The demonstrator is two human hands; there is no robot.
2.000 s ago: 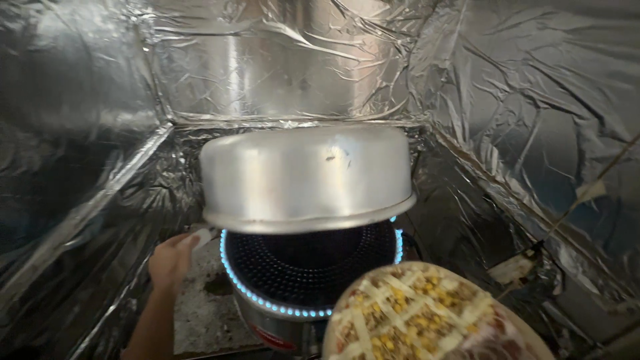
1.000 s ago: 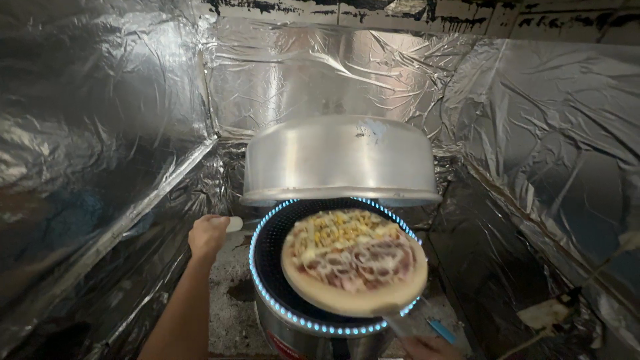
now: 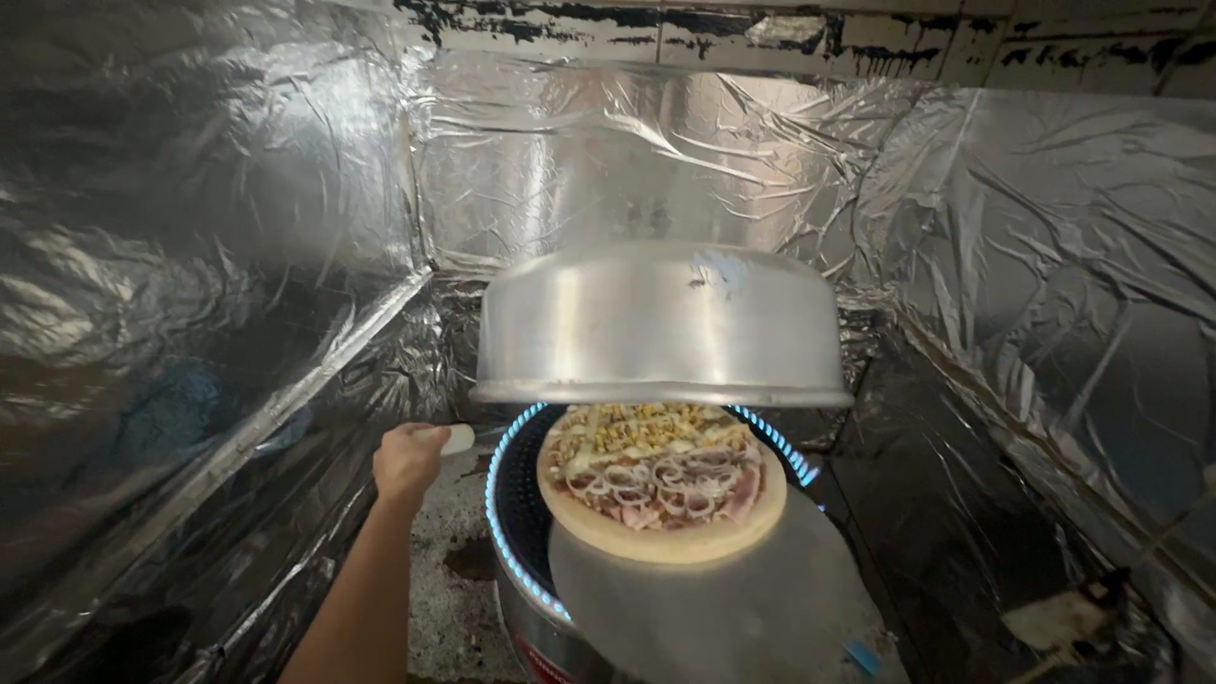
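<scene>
My left hand (image 3: 408, 463) is closed around a pale handle (image 3: 459, 438) at the left of the round gas pizza oven (image 3: 513, 608). The domed aluminum lid (image 3: 665, 328) is raised and tilted above the oven, its rim over the pizza's far edge. A pizza (image 3: 662, 484) topped with corn, cheese strips, onion rings and ham lies over the dark perforated plate, its near edge on a flat metal peel (image 3: 712, 608). Blue flames ring the plate. My right hand is out of view.
Aluminum foil (image 3: 646, 171) covers the walls on three sides. Worn tiles (image 3: 741, 33) with black marks run along the top. A stained surface (image 3: 456, 570) lies left of the oven. At the lower right is a pale, blurred object (image 3: 1059, 617).
The pizza has moved from the lower right to over the oven plate, and its far edge is now under the lid. More of the peel shows behind it. My right hand has left the view.
</scene>
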